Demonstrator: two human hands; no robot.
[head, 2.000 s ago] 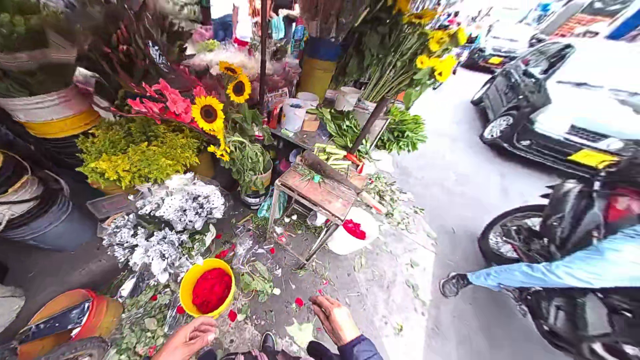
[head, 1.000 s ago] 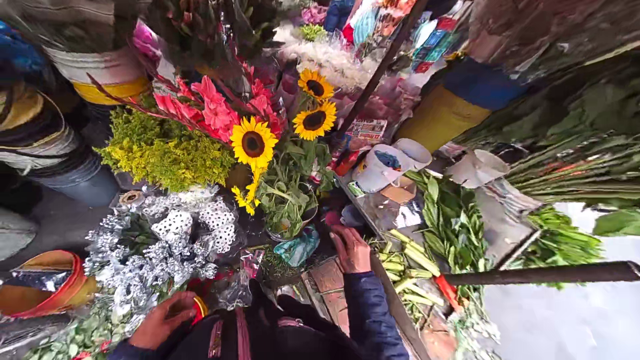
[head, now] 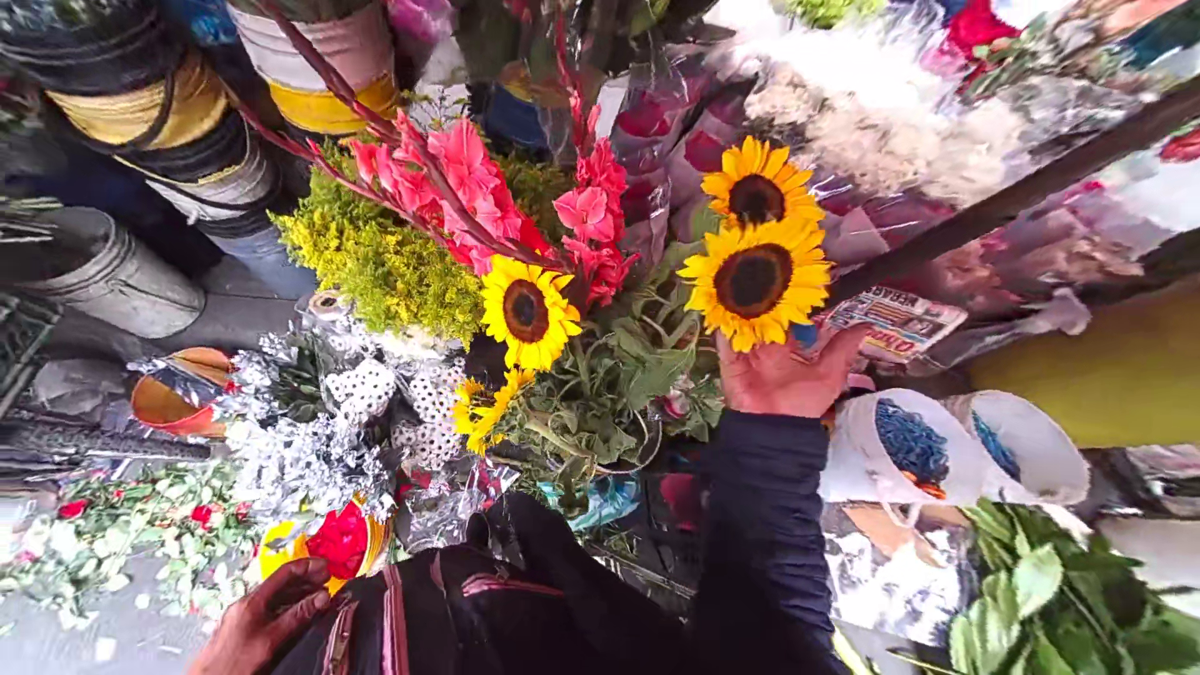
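My right hand [head: 787, 373] reaches forward with its fingers apart, just below a large sunflower [head: 753, 281]; its fingertips are partly hidden behind the petals, and whether they touch the bloom I cannot tell. Left of it, another sunflower [head: 526, 312] stands among green leaves [head: 647, 361] and pink gladioli [head: 473, 192]. My left hand [head: 272, 614] hangs low at the left with curled fingers, in front of a yellow bucket [head: 279, 551] of red petals [head: 339, 541]. Nothing shows between its fingers.
A dark pole [head: 1022, 183] slants across the right. Beside my right sleeve are white buckets [head: 853, 448] with blue bits, and leafy stems [head: 1041, 581]. Silver-sprayed foliage [head: 300, 464] and a metal bucket [head: 141, 281] are at the left. Cut stems and leaves [head: 159, 534] litter the ground.
My right hand has moved forward from beside the flower bucket's base to the sunflowers. My left hand stays low. The view has swung left and closer to the flowers, away from the street.
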